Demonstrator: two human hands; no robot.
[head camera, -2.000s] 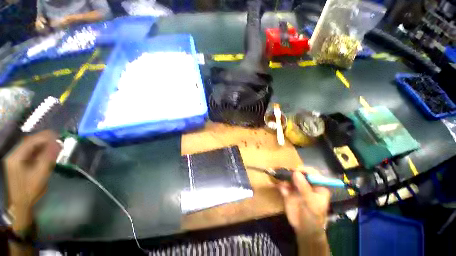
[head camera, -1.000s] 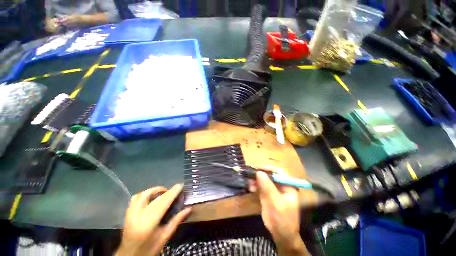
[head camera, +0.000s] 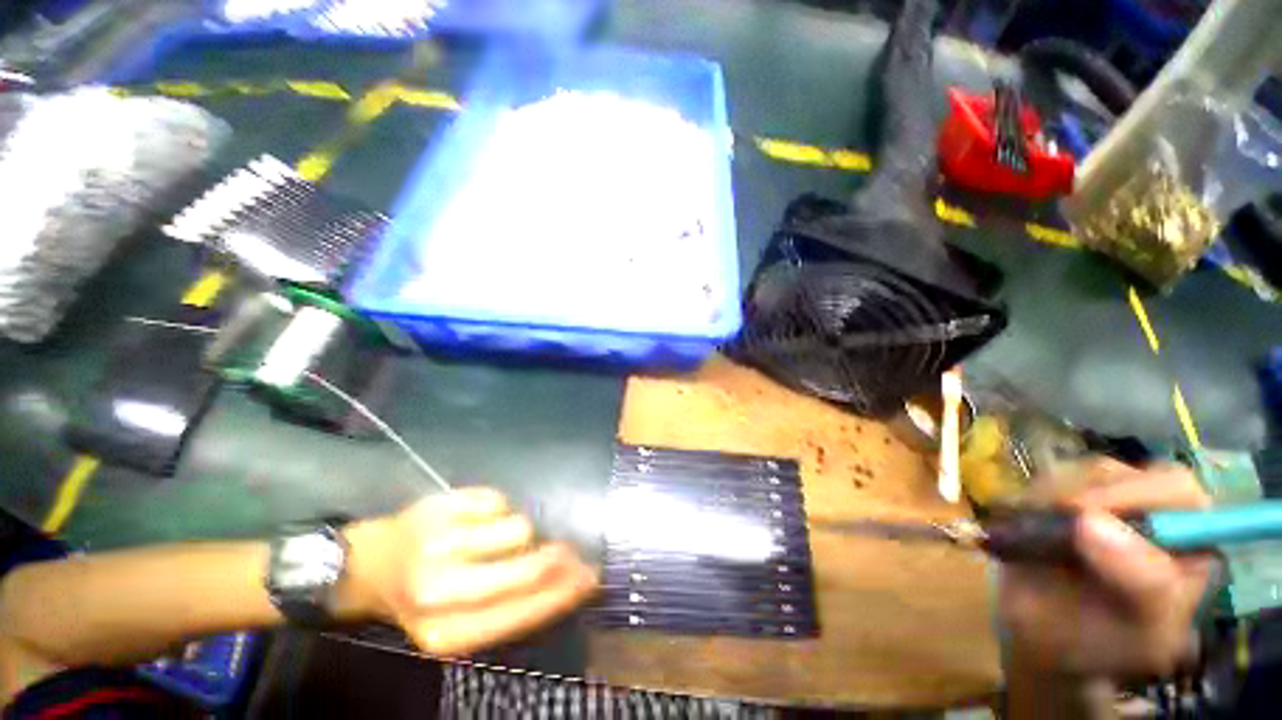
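Note:
The black ribbed circuit board panel (head camera: 710, 542) lies flat on a tan board (head camera: 900, 619), with glare across its middle. My left hand (head camera: 492, 570) is at the panel's left edge, fingers curled, blurred. Solder wire (head camera: 387, 429) runs from the green-flanged spool (head camera: 298, 345) into this hand; its free end is hidden. My right hand (head camera: 1111, 591), blurred, is right of the panel and grips the soldering iron (head camera: 1040, 535). The iron's thin tip points left toward the panel's right edge; whether it touches is unclear.
A blue bin (head camera: 548, 338) of white parts stands behind the panel. A black fume extractor (head camera: 858, 317) is right of it. A light stick (head camera: 950, 436) and yellowish tin (head camera: 995, 457) stand near my right hand. Black panels (head camera: 148, 394) and a bumpy bundle (head camera: 85, 197) are at left.
The view has shifted, so the bench things sit further right. The iron has moved from over the panel to its right side. My left hand, earlier away near the spool, came to the panel's left edge.

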